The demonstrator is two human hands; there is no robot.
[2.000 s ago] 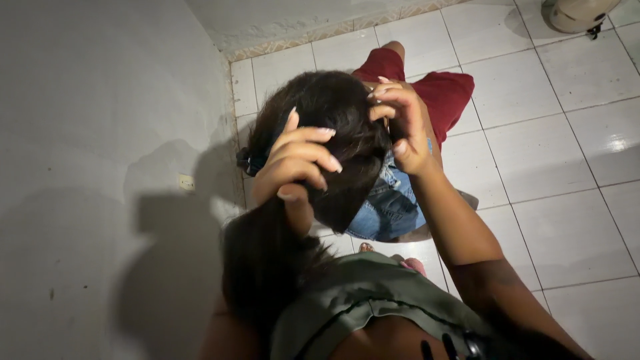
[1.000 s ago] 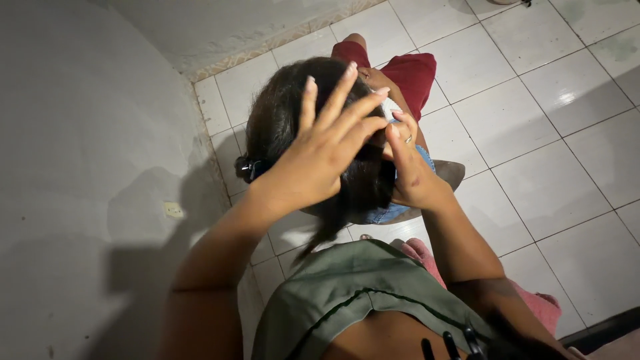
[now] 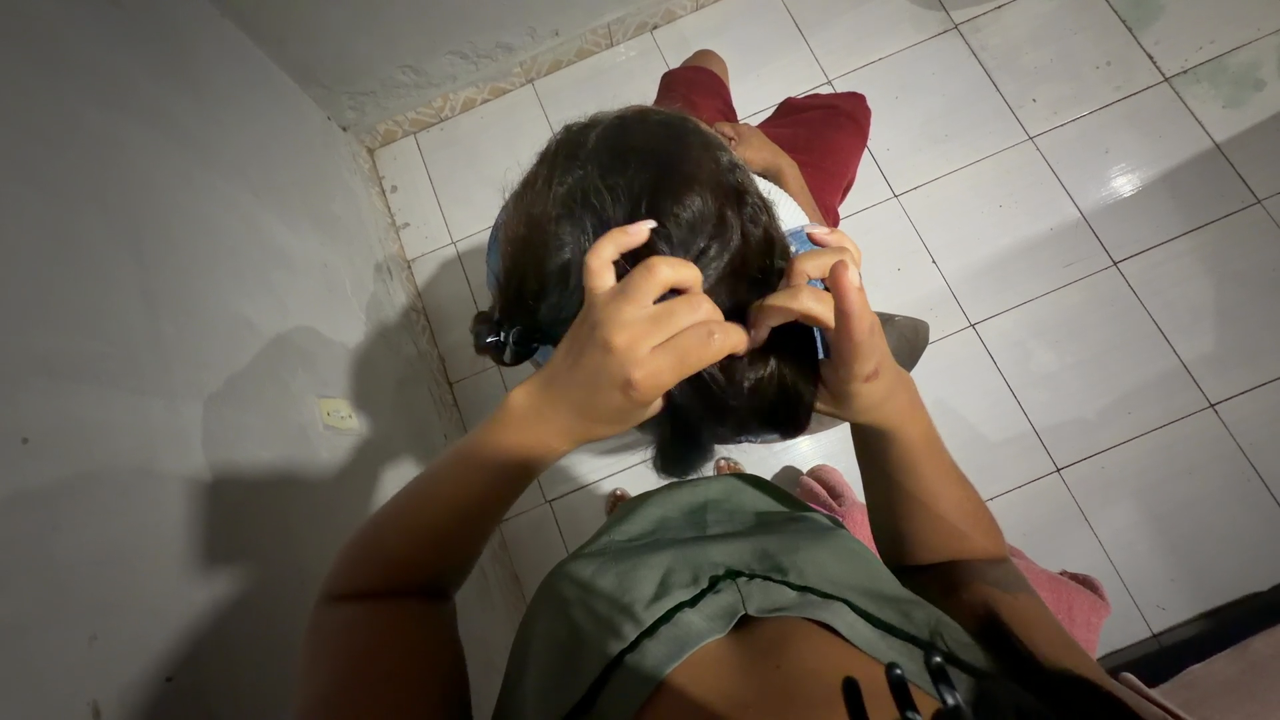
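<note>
A seated person's dark hair [image 3: 640, 170] fills the middle of the view, seen from above. My left hand [image 3: 640, 335] lies over the back of the head with bent fingers, its fingertips in the hair near my other hand. On the right side of the head, my right hand [image 3: 835, 330] has its fingers curled at the hair, the thumb raised. Both hands appear to grip strands, partly hidden by the fingers. A dark shiny hair clip [image 3: 503, 338] gathers a bunch of hair at the left side. Loose hair [image 3: 685, 440] hangs below my hands.
The seated person wears red shorts [image 3: 825, 140] and is on a grey seat [image 3: 903, 340]. A grey wall [image 3: 150, 250] with a socket [image 3: 338, 414] stands at the left. White floor tiles [image 3: 1080, 320] extend to the right. Pink cloth [image 3: 1065, 595] lies low at the right.
My left hand was spread with raised fingers over the hair; its fingers are now bent lower, beside my right hand. The view has shifted closer to the head.
</note>
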